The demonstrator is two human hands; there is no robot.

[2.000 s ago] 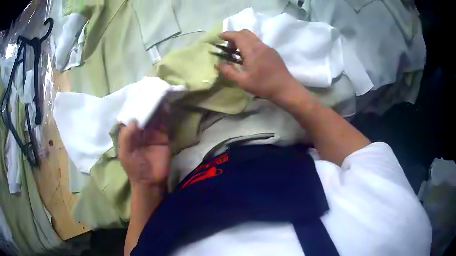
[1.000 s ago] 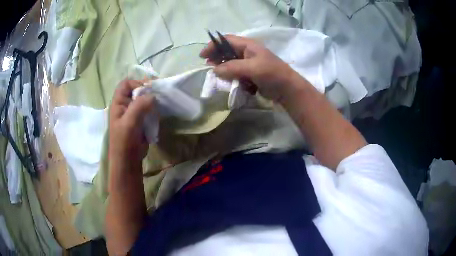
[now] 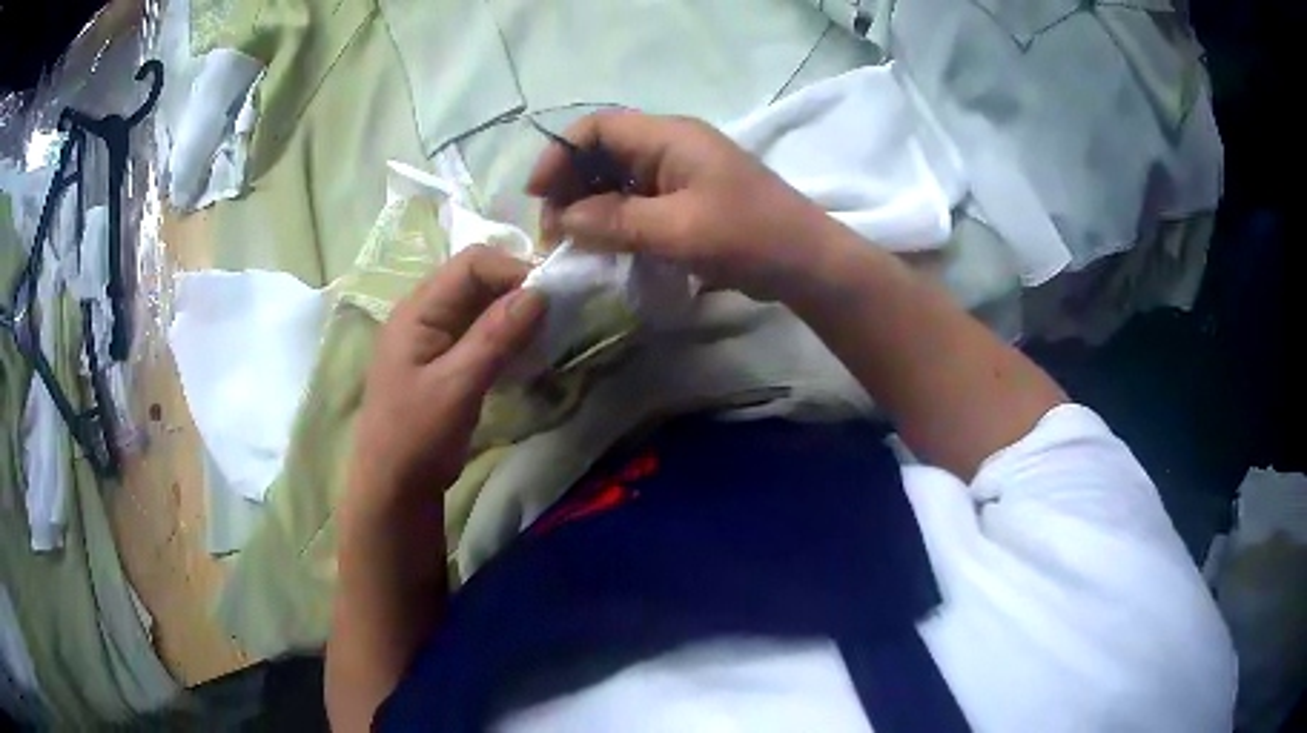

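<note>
A yellow-green dress (image 3: 308, 480) with white sleeves lies in front of me. One white sleeve (image 3: 247, 365) is spread at its left. My left hand (image 3: 456, 337) pinches white cloth of the dress between thumb and fingers. My right hand (image 3: 667, 201) is close beside it, touching the same white cloth. Dark thread snips (image 3: 599, 161) sit in my right hand, with a thin tip sticking out to the upper left. Most of the snips is hidden by the fingers. The other white sleeve (image 3: 860, 158) lies beyond my right forearm.
Black hangers (image 3: 118, 229) lie at left over clear plastic and more green and white cloth. Pale green dresses (image 3: 1061, 129) are heaped at the far side and right. A strip of wooden table (image 3: 169, 501) shows at left. The navy apron (image 3: 717, 559) is close below the hands.
Both hands have come together over the white cloth. The left hand has moved right and the right hand slightly left. The patterned yellow-green shoulder area now shows left of the hands.
</note>
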